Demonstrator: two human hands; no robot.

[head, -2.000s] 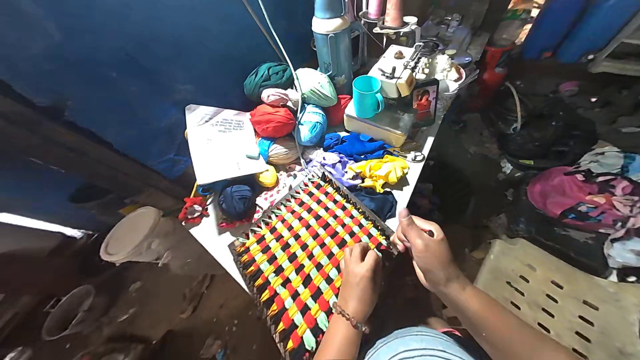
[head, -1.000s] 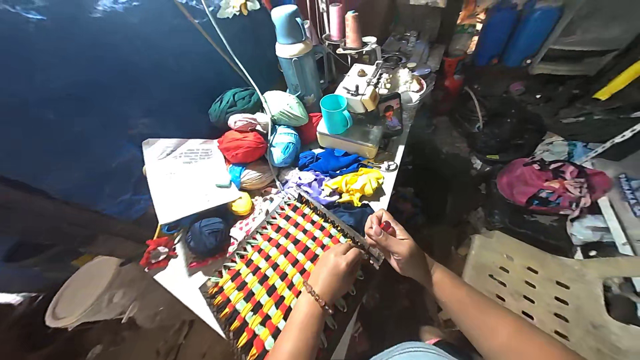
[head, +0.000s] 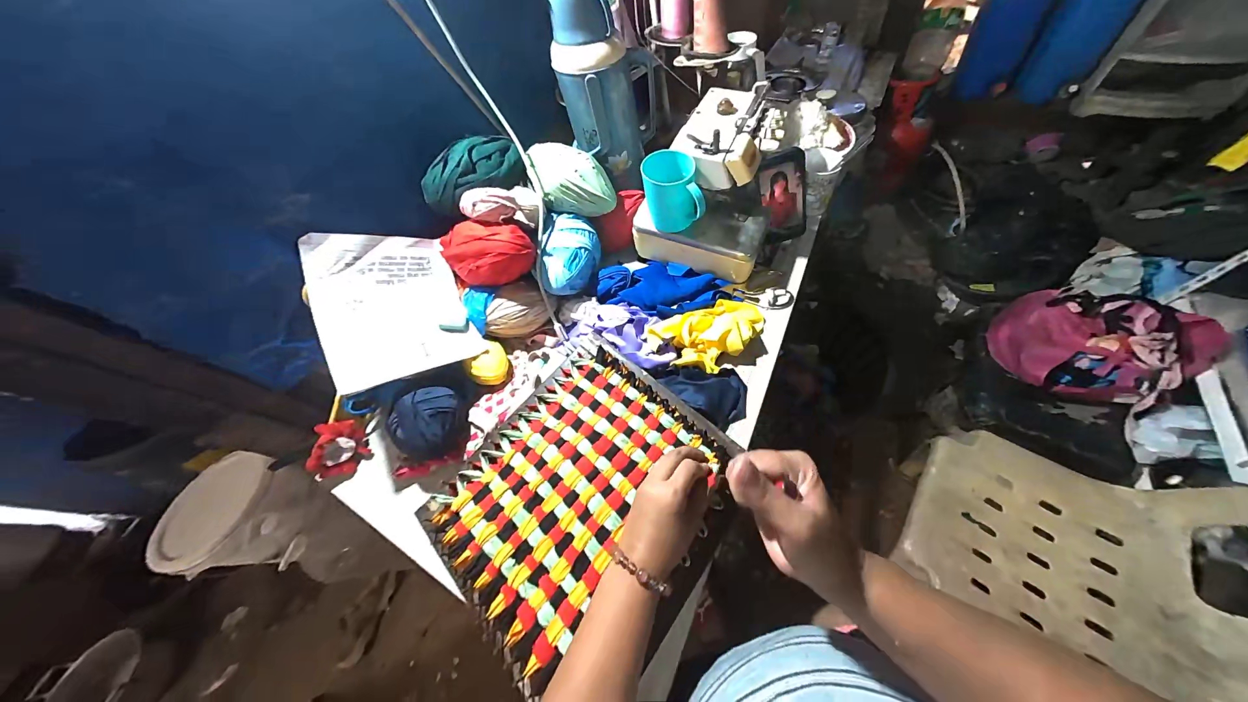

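A woven mat of red, yellow, black and pale green fabric strips [head: 561,487] is stretched on a peg loom frame [head: 668,395] that lies aslant on the white table. My left hand [head: 673,497], a beaded bracelet at its wrist, rests on the mat near its right edge with the fingers bent down; what they pinch is hidden. Just right of the frame's edge, my right hand [head: 795,512] is curled closed around something with a bit of red showing between the fingers. What that is cannot be made out.
Several yarn balls [head: 487,253], a sheet of paper with writing [head: 385,312] and cloth scraps [head: 707,331] lie beyond the loom. A turquoise mug [head: 671,190] stands on a container near a phone [head: 783,195] and a sewing machine [head: 721,136]. Right stands a plastic chair [head: 1053,546].
The view has shifted between frames. Both hands stay at the mat's right edge, and my right hand's fingers have changed their pose slightly.
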